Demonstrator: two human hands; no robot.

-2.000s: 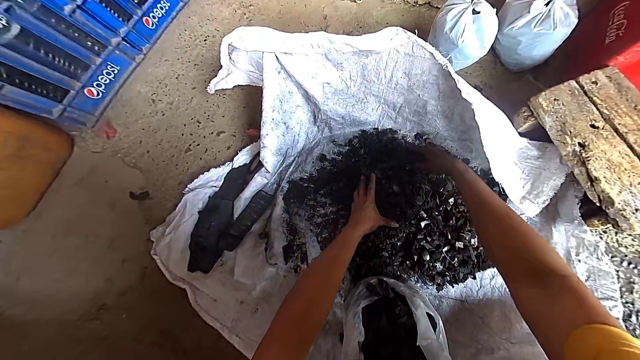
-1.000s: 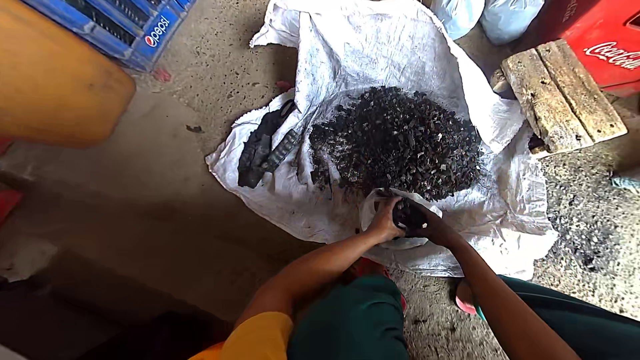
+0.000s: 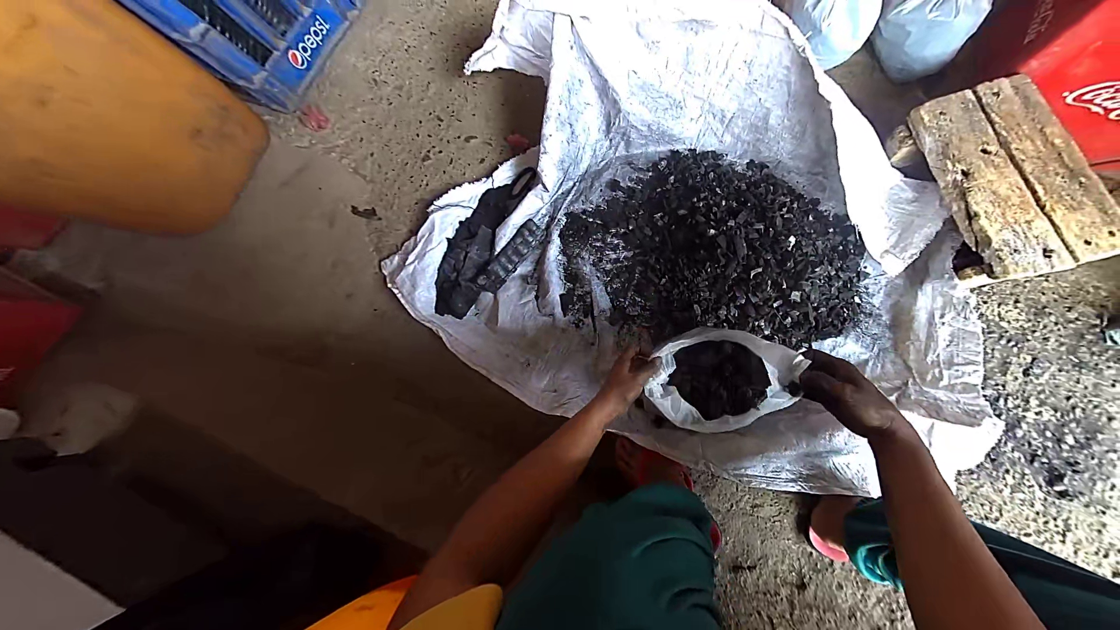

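A white plastic bag (image 3: 717, 423) stands with its mouth spread wide, dark charcoal pieces (image 3: 719, 380) inside it. My left hand (image 3: 628, 378) grips the bag's rim on the left. On the right side my blackened right hand (image 3: 847, 391) pinches the opposite rim. Just beyond the bag lies a heap of charcoal bits (image 3: 717, 245), spread on a white woven sack (image 3: 691, 96). Left of the heap, a dark, dirty cloth-like item (image 3: 472, 254) and a ridged dark piece (image 3: 510, 255) rest on the sack.
A blue Pepsi crate (image 3: 289, 57) and a large orange-yellow container (image 3: 131, 122) are at the upper left. Filled plastic bags (image 3: 932, 35), a wooden plank stool (image 3: 1006, 175) and a red Coca-Cola crate (image 3: 1081, 87) stand at the right. My feet are at the sack's near edge.
Two seconds ago both hands were on the charcoal heap, with the bag below them. They have since come back to the bag, and its mouth is now held wider than one second ago.
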